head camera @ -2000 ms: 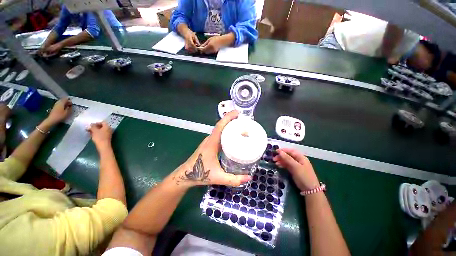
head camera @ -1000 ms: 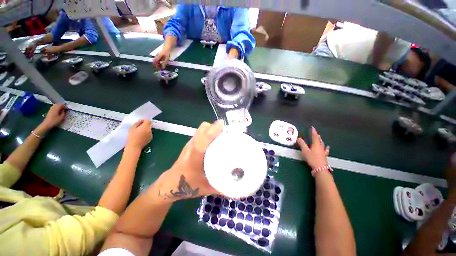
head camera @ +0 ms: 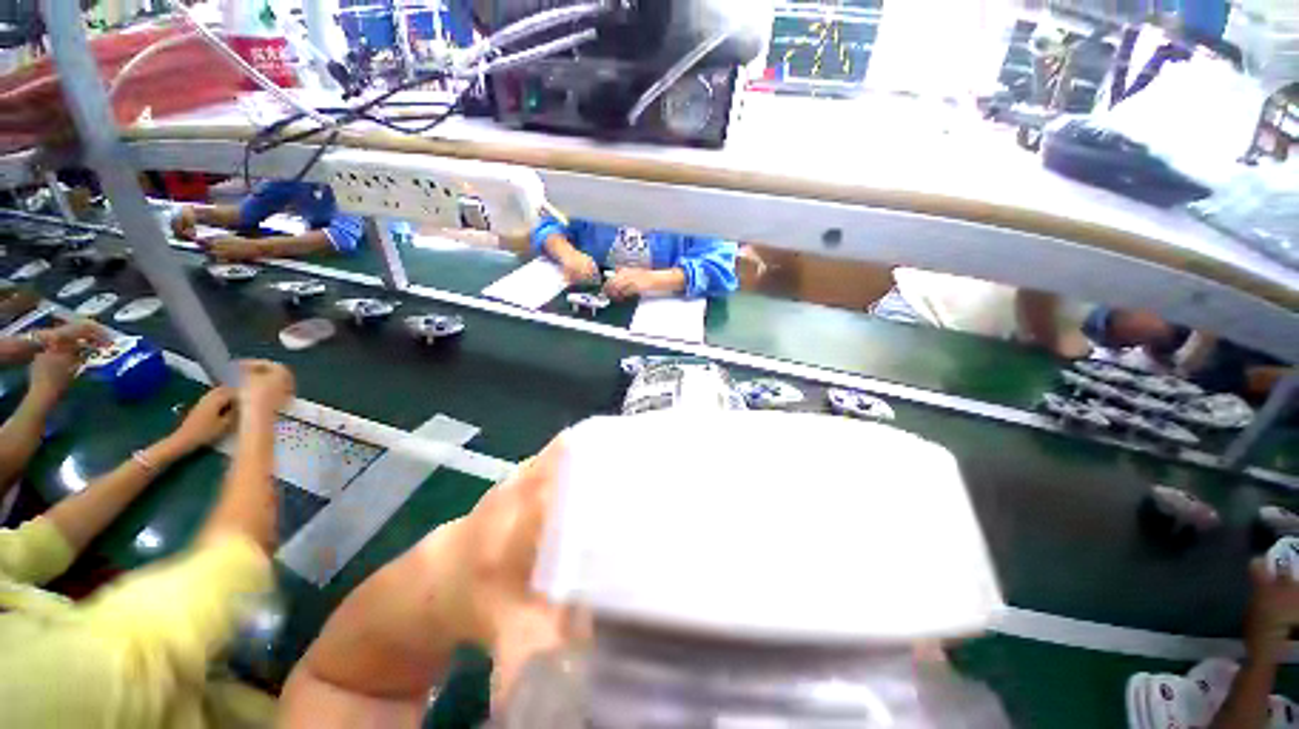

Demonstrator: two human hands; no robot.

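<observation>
A clear drink bottle with a large white lid (head camera: 769, 527) is very close to the camera and fills the lower middle of the view. Its flip part (head camera: 684, 386) shows beyond the lid. My left hand (head camera: 524, 570) grips the bottle from the left side; its fingers are partly hidden by the lid and blurred. My right hand is not in view. The bottle hides the bench in front of me, and no pad sheet can be seen.
A dark green belt carries open housing halves (head camera: 435, 328). At left, a person in yellow has hands over a perforated sheet (head camera: 321, 453) and a pale strip (head camera: 378, 499). White covers (head camera: 1182, 698) lie at lower right near another person's hand. A shelf (head camera: 855, 235) crosses above.
The view has tilted up, showing the shelf. The bottle has come much closer to the camera. My right hand, the pad sheets and the cover near them have gone out of sight.
</observation>
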